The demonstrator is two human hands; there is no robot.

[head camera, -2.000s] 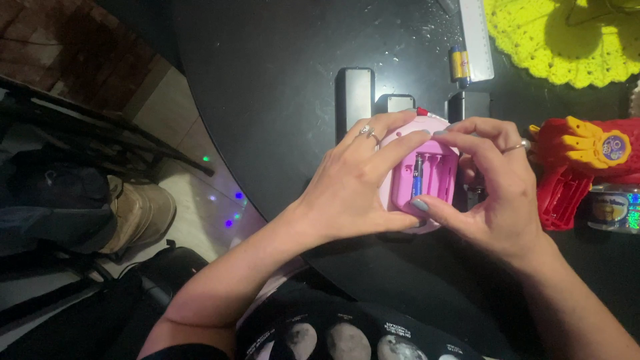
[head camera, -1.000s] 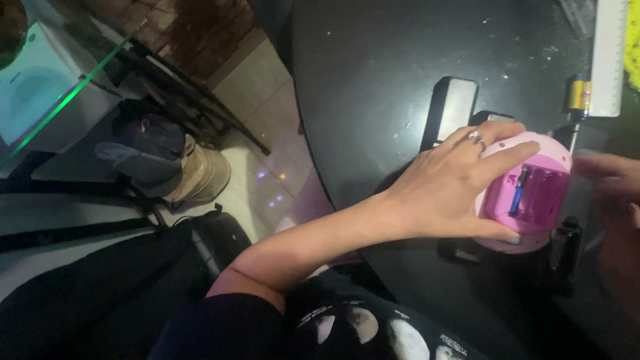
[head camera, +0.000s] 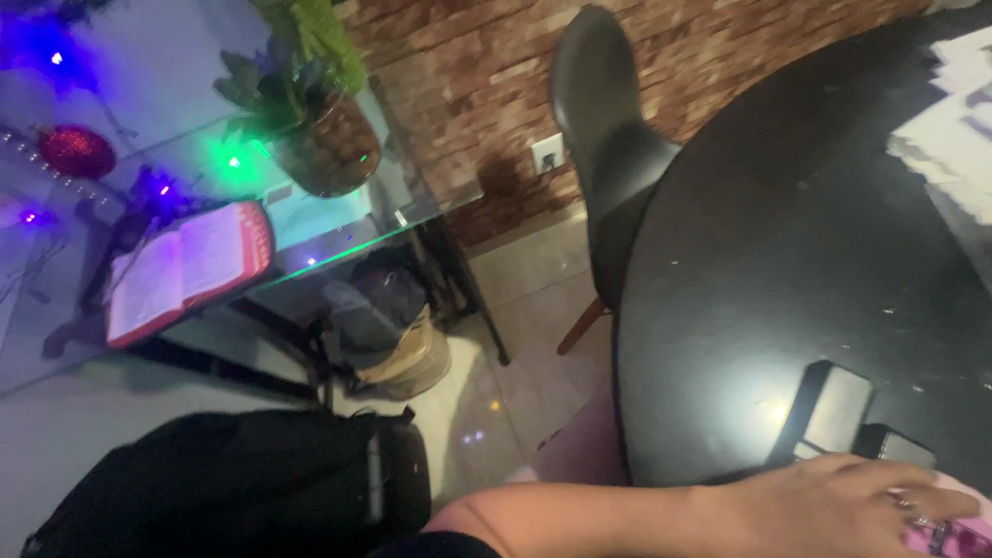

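Observation:
At the lower right edge of the view, my left hand (head camera: 845, 504), with a ring on one finger, holds a pink plastic device (head camera: 961, 484). Only part of that device shows, with a bit of its battery compartment. Just beyond my fingers, a dark box with a pale top (head camera: 837, 411) lies on the round black table (head camera: 744, 294). A smaller box of the same kind (head camera: 907, 449) sits beside it, nearer my knuckles. My right hand is outside the picture.
White papers or cloths (head camera: 949, 139) lie at the table's far right. A black chair (head camera: 601, 116) stands against its left edge. Further left, a glass table (head camera: 418, 213) bears an open book (head camera: 190, 267) and a potted plant (head camera: 333, 147). A black bag (head camera: 256, 473) is at the lower left.
The view has swung far to the left, so the device sits at the right edge. My right hand came off the device between the earlier frames and has since left the view.

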